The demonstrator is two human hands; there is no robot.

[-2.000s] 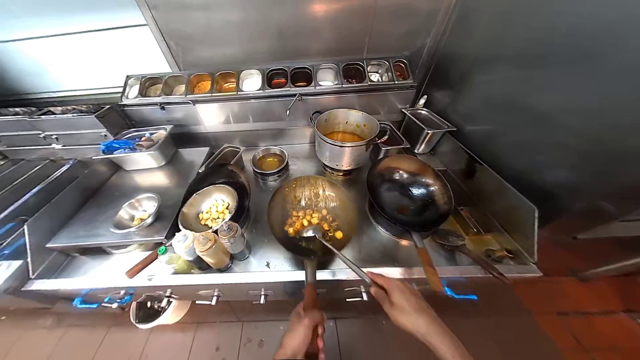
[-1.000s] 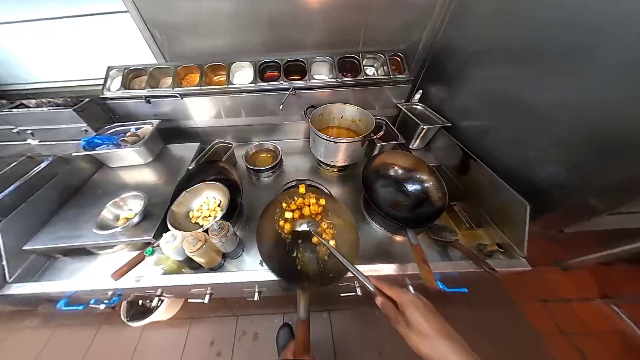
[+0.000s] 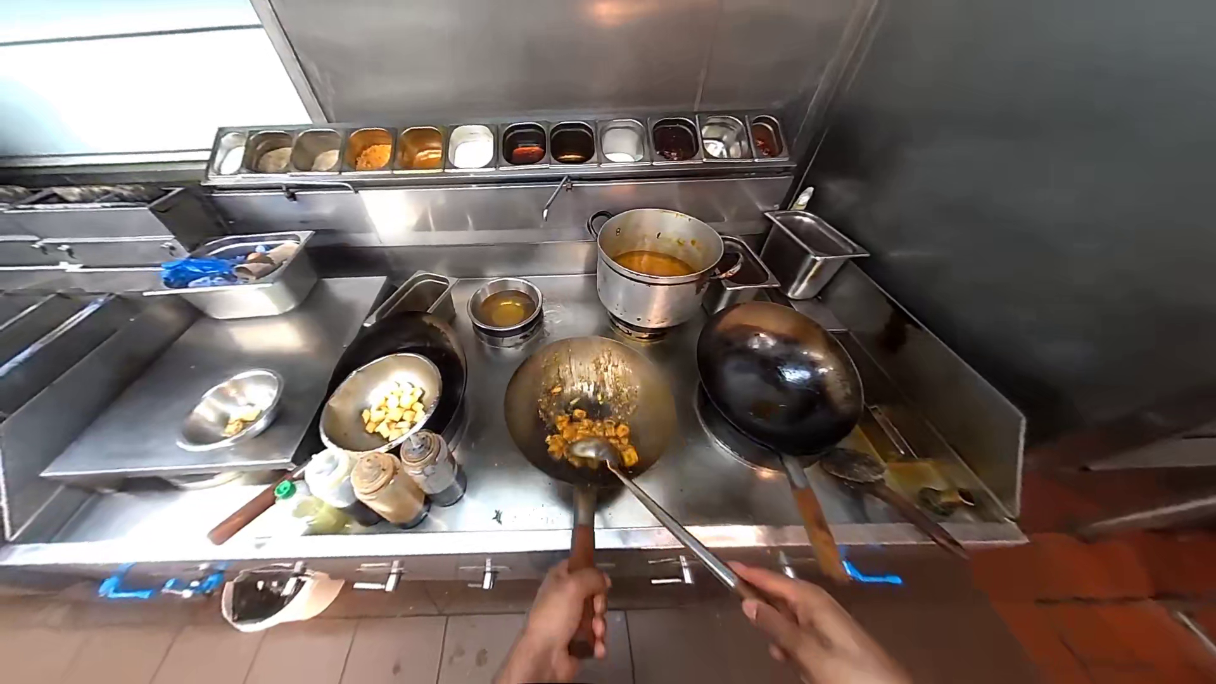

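My left hand (image 3: 567, 613) grips the wooden handle (image 3: 582, 543) of a wok (image 3: 532, 408) at the front centre of the steel range. In my right hand (image 3: 803, 617) is the long metal handle of a ladle (image 3: 596, 452), whose bowl rests among browned, sauced cubes of food (image 3: 570, 429) in the wok's near half. Sauce streaks coat the wok's far wall. Left of it, a metal bowl (image 3: 332, 415) of paler cubes (image 3: 393, 410) sits in a dark wok (image 3: 454, 353). Squeeze bottles (image 3: 388, 489) stand in front of that bowl.
Behind are a large pot (image 3: 655, 300) of orange-brown liquid, a small round pot (image 3: 505, 309) and a row of seasoning tins (image 3: 472, 148). An overturned dark wok (image 3: 781, 375) lies at the right, beside a dark utensil (image 3: 893, 494). A small bowl (image 3: 231, 408) stands far left.
The cubes, spread toward the wok's far side a second ago, are gathered in its near half. My left hand, mostly out of sight then, shows fully on the handle.
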